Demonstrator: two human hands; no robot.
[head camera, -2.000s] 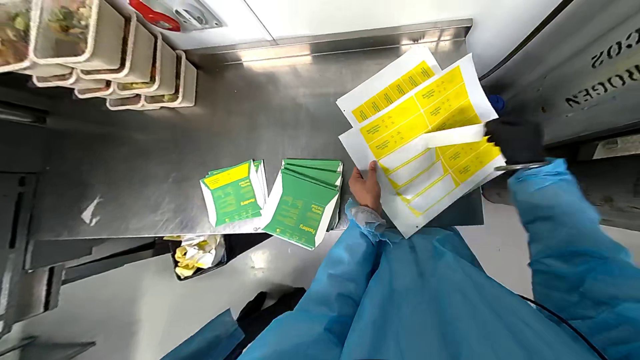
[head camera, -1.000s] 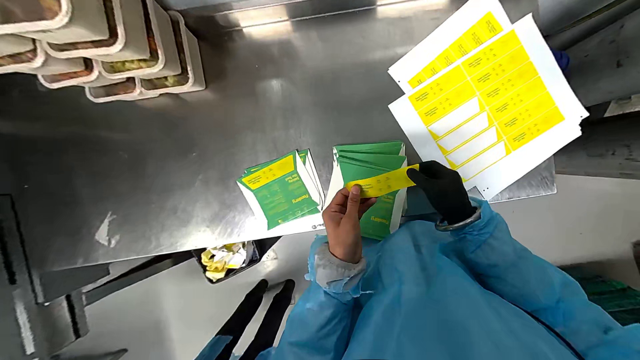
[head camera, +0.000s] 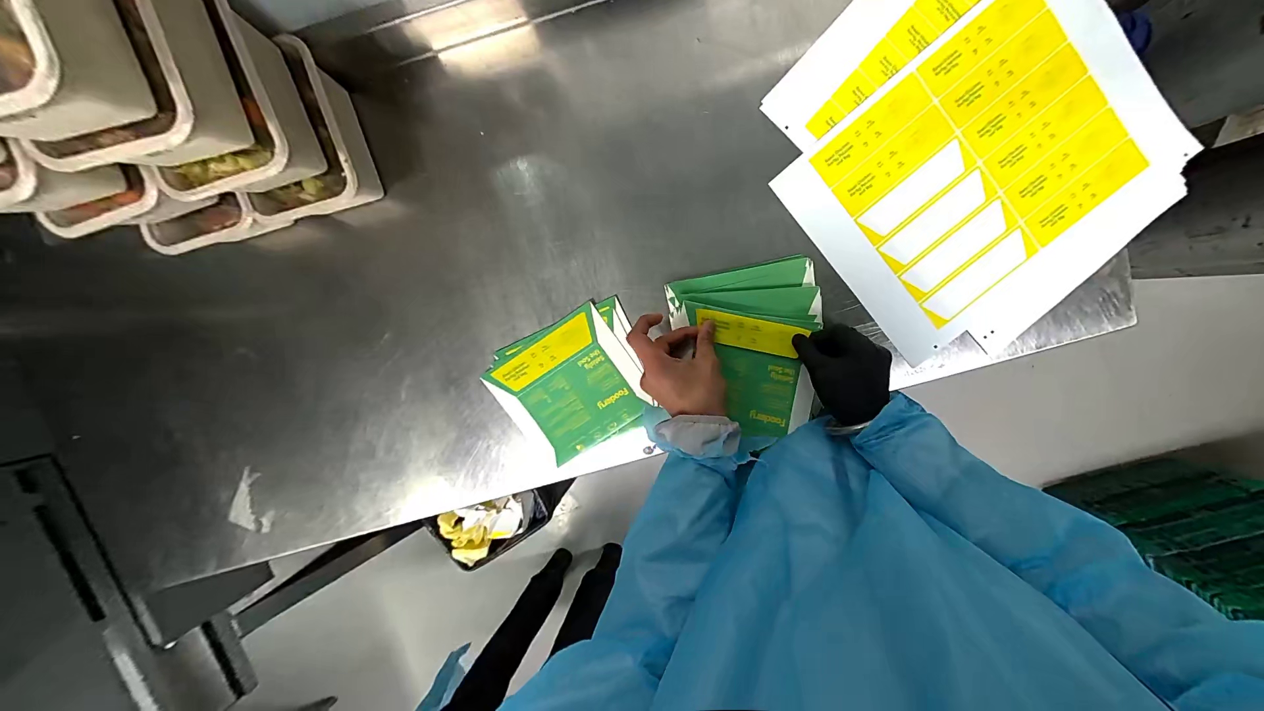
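My left hand (head camera: 686, 367), bare, has its fingers on the left part of a yellow label (head camera: 752, 333). That label lies across the upper part of the top green card sleeve in a fanned stack (head camera: 755, 380). At the label's right end is my right hand (head camera: 846, 370) in a black glove, pinching that end. Left of my hands lies another stack of green and white sleeves (head camera: 583, 380); its top one bears a yellow label. On the right, sheets of yellow labels (head camera: 987, 158) overlap, and the upper sheet has several blank white gaps.
Stacked plastic tubs of food (head camera: 336, 148) stand at the upper left of the steel table (head camera: 425, 326). Below the front edge, a black bin (head camera: 494, 528) holds crumpled yellow and white paper. Green crates (head camera: 1175, 533) are at the lower right. A person's dark-clothed legs show below the table.
Two seconds ago my hands were at the label sheets, the right one peeling; a second ago both held a yellow strip over the right stack. Now the strip lies against the top sleeve.
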